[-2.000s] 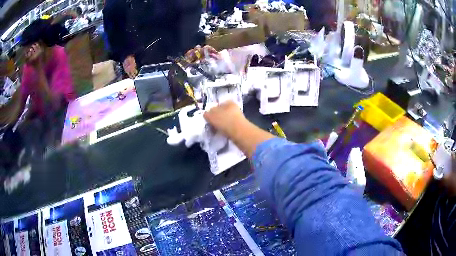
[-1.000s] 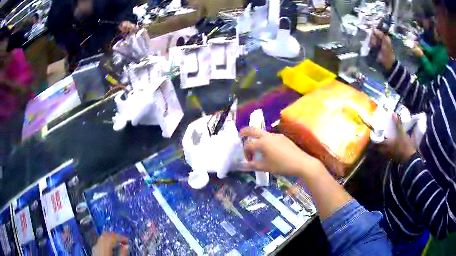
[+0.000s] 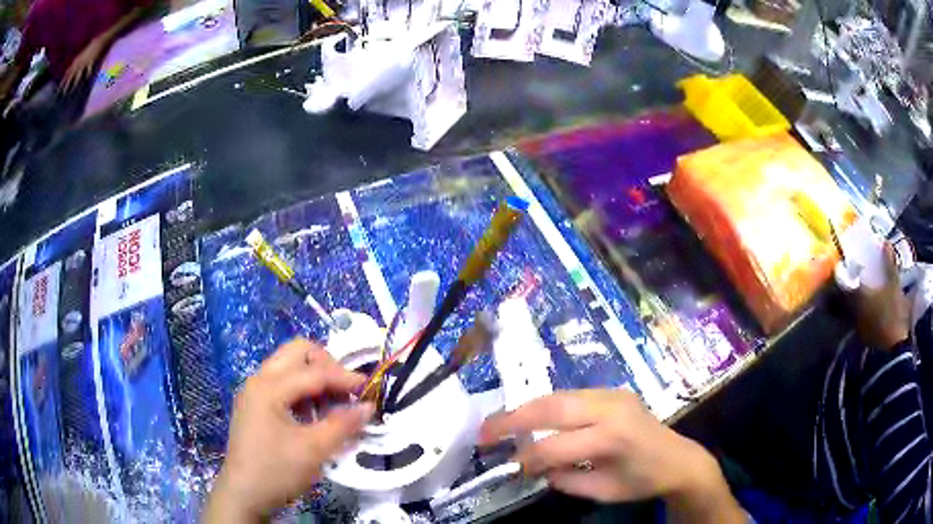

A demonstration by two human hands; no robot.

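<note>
The white round base housing (image 3: pixel 399 466) lies near the front edge of the blue sheets, its slotted face up. Thin red and yellow wires (image 3: pixel 387 366) and black sleeved cables (image 3: pixel 435 325) rise from its centre; one cable ends in yellow tape. My left hand (image 3: pixel 297 420) is at the centre, its fingertips pinched on the thin wires. My right hand (image 3: pixel 604 445) is at the base's right side, fingers bent at its rim; blur hides whether they grip. A taped cable with a pale lead (image 3: pixel 276 261) sticks out at the upper left.
A white side bracket (image 3: pixel 522 353) lies right of the base. An orange-yellow block (image 3: pixel 752 220) and a yellow bin (image 3: pixel 739 105) stand at the right. White assemblies (image 3: pixel 440 87) stand on the dark green belt (image 3: pixel 246 133). Another person's hand (image 3: pixel 880 297) holds a white part at far right.
The view has shifted down. The round base is now slots-up between my hands. My left hand has come in to its wires; my right hand has moved from the belt assembly to the base's side.
</note>
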